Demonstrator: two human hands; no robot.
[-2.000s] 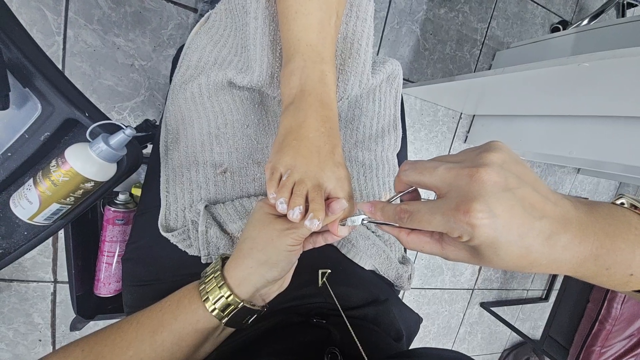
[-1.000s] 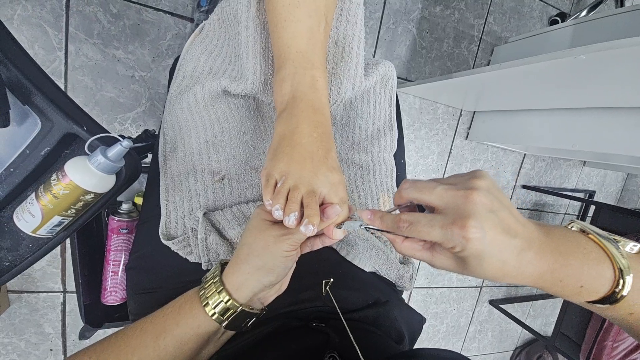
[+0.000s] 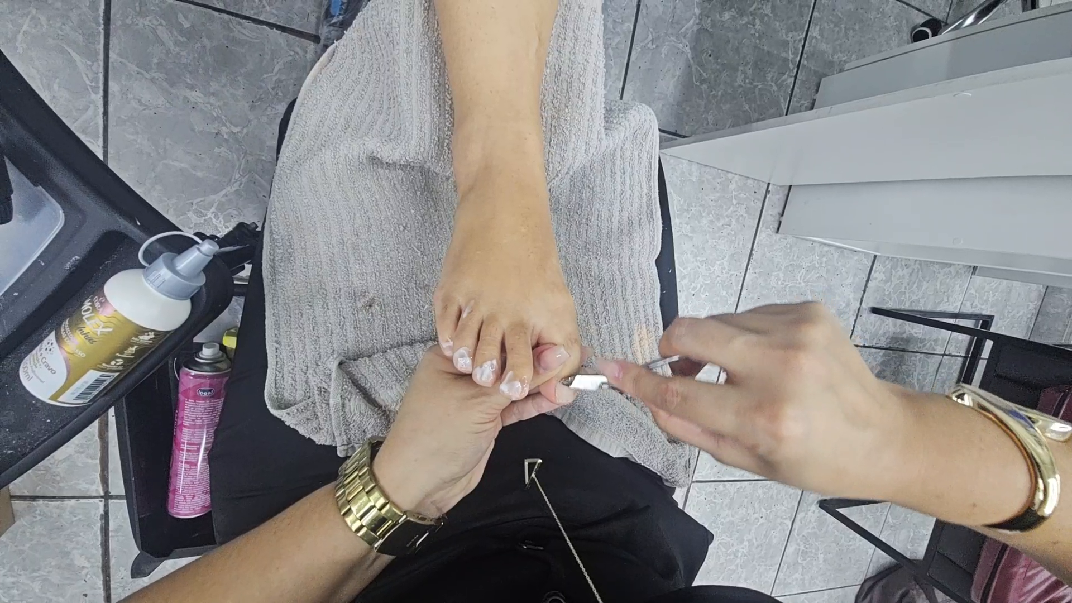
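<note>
Another person's bare foot (image 3: 507, 260) rests on a grey ribbed towel (image 3: 352, 243) over my lap, toes toward me, with whitish residue on the nails. My left hand (image 3: 456, 427), wearing a gold watch on its wrist, grips the toes from below, with thumb and fingers around the big toe. From the right, my right hand (image 3: 754, 385) holds metal cuticle nippers (image 3: 589, 381); their jaws are at the big toe's outer edge, beside my left fingertips. Fingers hide part of the handles. A gold bracelet circles my right wrist.
On the left, a black trolley tray (image 3: 100, 197) carries a white squeeze bottle (image 3: 109, 335) with a gold label. Below it, a pink spray can (image 3: 198, 435) stands in a lower black bin. White furniture panels (image 3: 904, 151) reach in at upper right, above a black metal frame (image 3: 938, 318).
My right hand has shifted slightly at the big toe, and the nippers' handles look different in its grip. My left hand keeps its hold on the toes.
</note>
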